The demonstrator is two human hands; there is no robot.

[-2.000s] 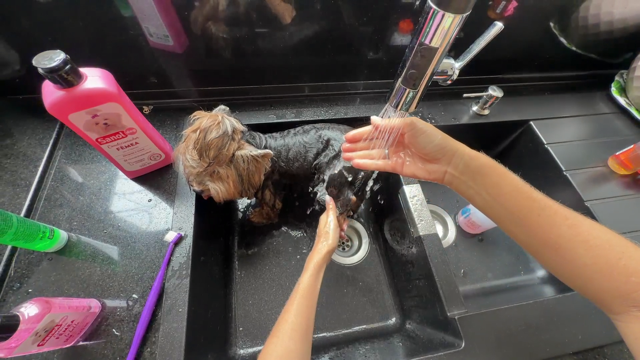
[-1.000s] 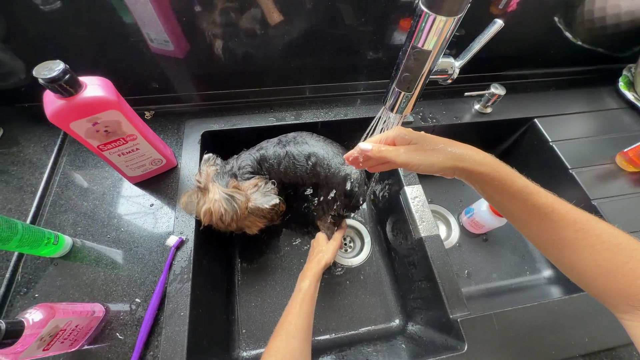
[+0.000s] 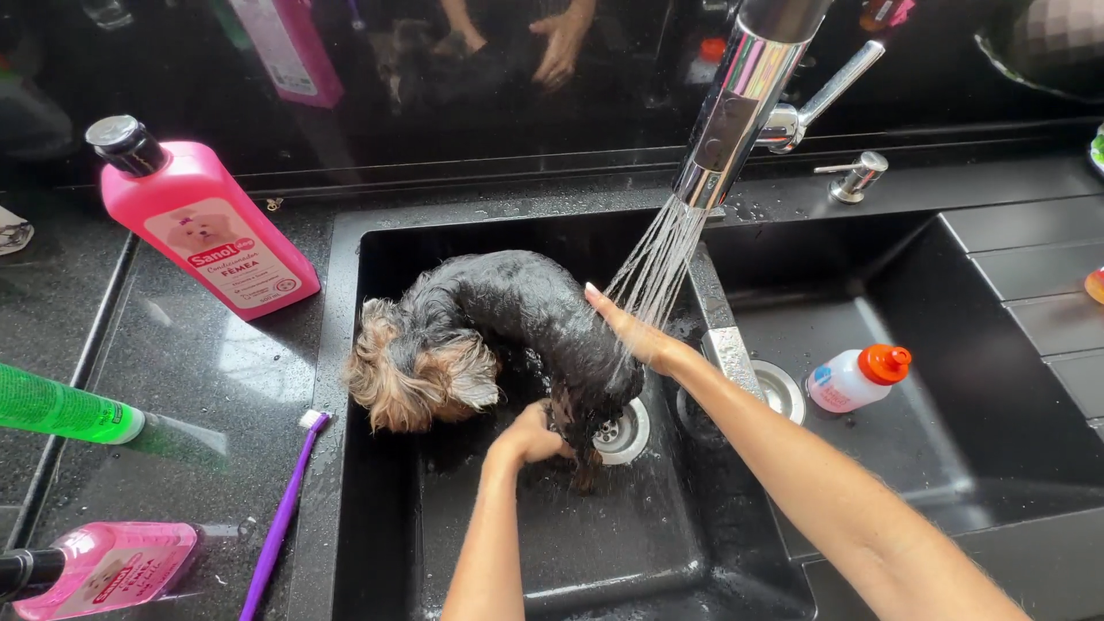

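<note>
A small wet dog point(image 3: 535, 306) with a black back and tan head stands in the left basin of a black double sink point(image 3: 561, 552), its head bent down to the left. My left hand point(image 3: 533, 435) is at the dog's hind leg, its fingers partly hidden behind the wet fur. My right hand point(image 3: 634, 328) rests on the dog's rump with its fingers extended. Water runs from the chrome faucet point(image 3: 733, 112) in several thin streams over my right hand and the rump. The drain point(image 3: 623, 434) shows just beside the hind legs.
Left of the sink stand a pink conditioner bottle point(image 3: 207, 228), a green tube point(image 3: 65, 405), a smaller pink bottle point(image 3: 129, 565) and a purple toothbrush point(image 3: 283, 517). A white bottle with an orange cap point(image 3: 849, 379) lies in the right basin. A chrome knob point(image 3: 856, 178) sits behind it.
My right hand has come down from the water stream onto the dog's rump. The dog's head has turned downward since two seconds ago. My left hand remains by its hindquarters.
</note>
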